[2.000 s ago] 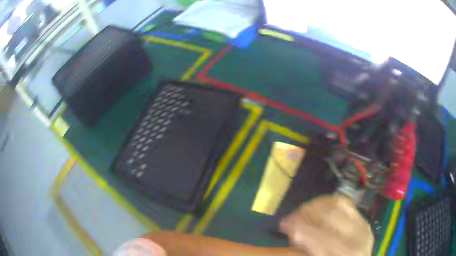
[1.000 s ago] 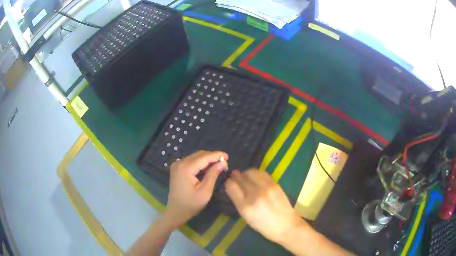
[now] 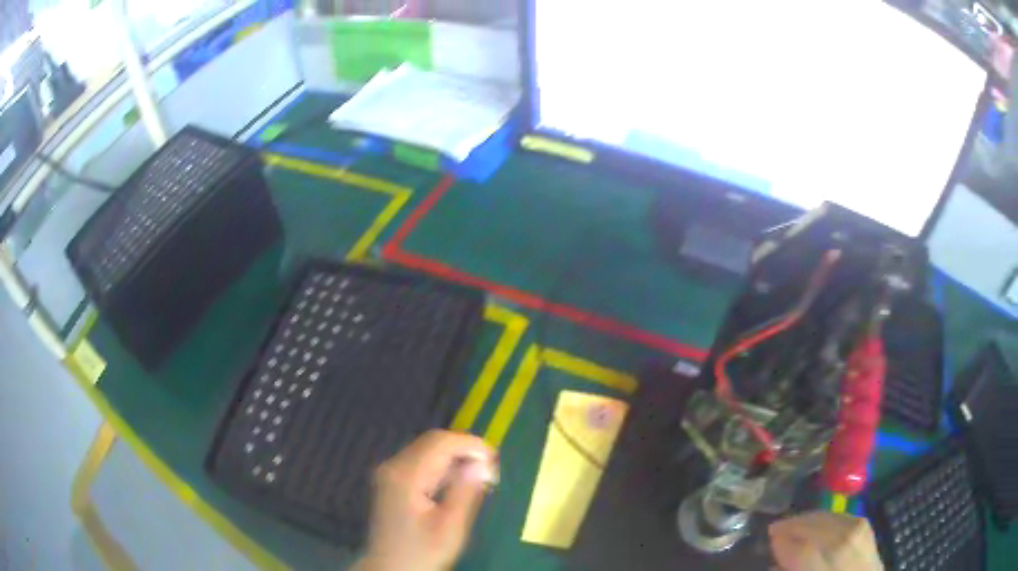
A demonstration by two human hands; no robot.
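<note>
My left hand point(image 3: 426, 502) is over the near right corner of the left black grid tray point(image 3: 374, 385), thumb and fingers curled together; blur hides whether a small part is between them. Pale dots fill the tray's left rows. My right hand point(image 3: 826, 547) is cut off by the bottom edge, just right of the round silvery nest point(image 3: 714, 522) and below the red ribbed clamp handle point(image 3: 857, 424); its fingertips and any grip are unclear. The handle stands up on the black fixture point(image 3: 781, 279), which has red wires and metal linkage.
A yellow slip point(image 3: 575, 468) lies left of the fixture. The right parts tray point(image 3: 938, 513) is at the lower right. Stacked trays point(image 3: 190, 268) stand far left. A glaring monitor point(image 3: 737, 100) is behind the fixture, papers point(image 3: 430, 106) at back left. A black tray point(image 3: 915, 368) is behind the handle.
My hands were together over the left tray; my right hand has moved right to the fixture, while my left stays by the tray. The view has shifted, showing more of the fixture and monitor.
</note>
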